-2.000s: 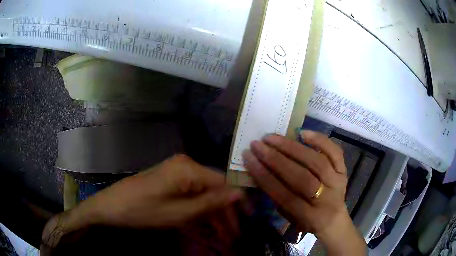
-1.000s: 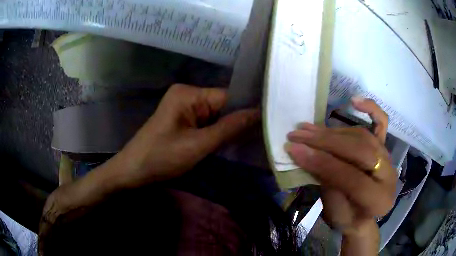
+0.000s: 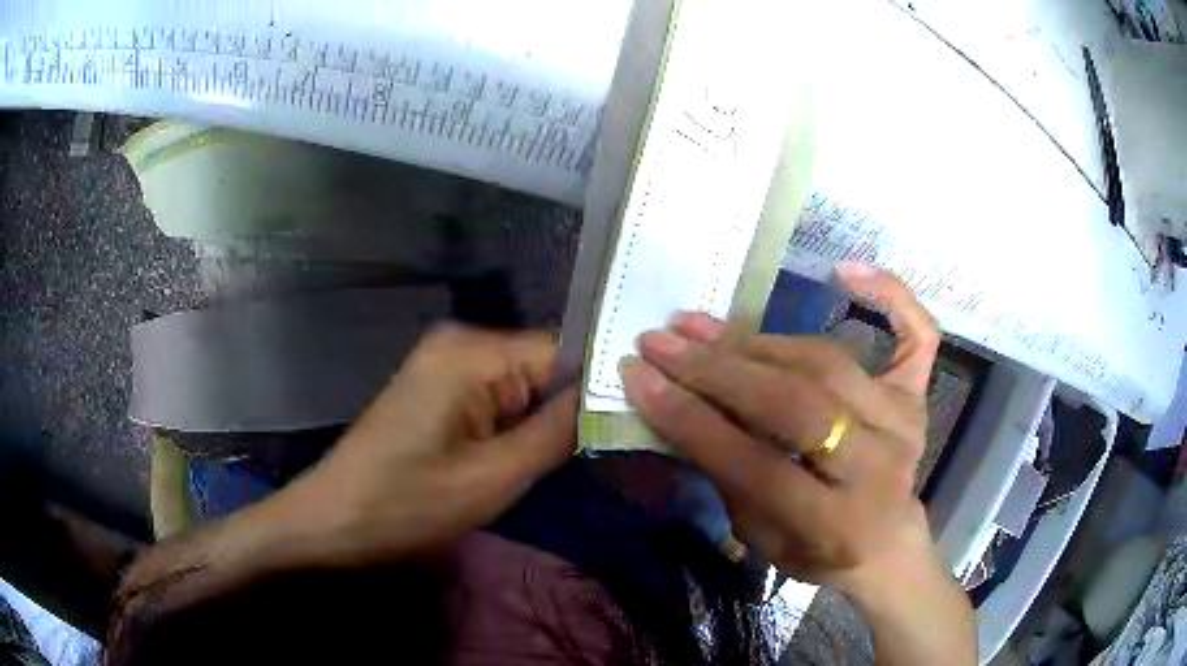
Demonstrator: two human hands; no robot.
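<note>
The long white sewing template [image 3: 696, 195] with dashed edge lines and handwriting lies on a pale olive fabric strip [image 3: 781, 215] that shows as a border. It runs from the top edge down over the table front. A greyish strip [image 3: 601, 215] shows along its left side. My right hand [image 3: 807, 429], with a ring, has its fingers on the lower end of the template and strip. My left hand [image 3: 449, 436] pinches the lower part of the greyish strip between thumb and fingers. The fingertips are partly blurred.
The white table [image 3: 963, 143] has a printed ruler edge [image 3: 326, 91]. Black thread snips [image 3: 1104, 137] lie on the right. A pale green cut piece [image 3: 247, 195] and a grey cut piece [image 3: 273, 358] hang below the table edge at left. A white bin [image 3: 1100, 520] stands at lower right.
Two seconds ago my left hand was lower; it now grips the greyish strip, which shows at the template's left. Since one second ago, hands and template have shifted left and the template lies flatter.
</note>
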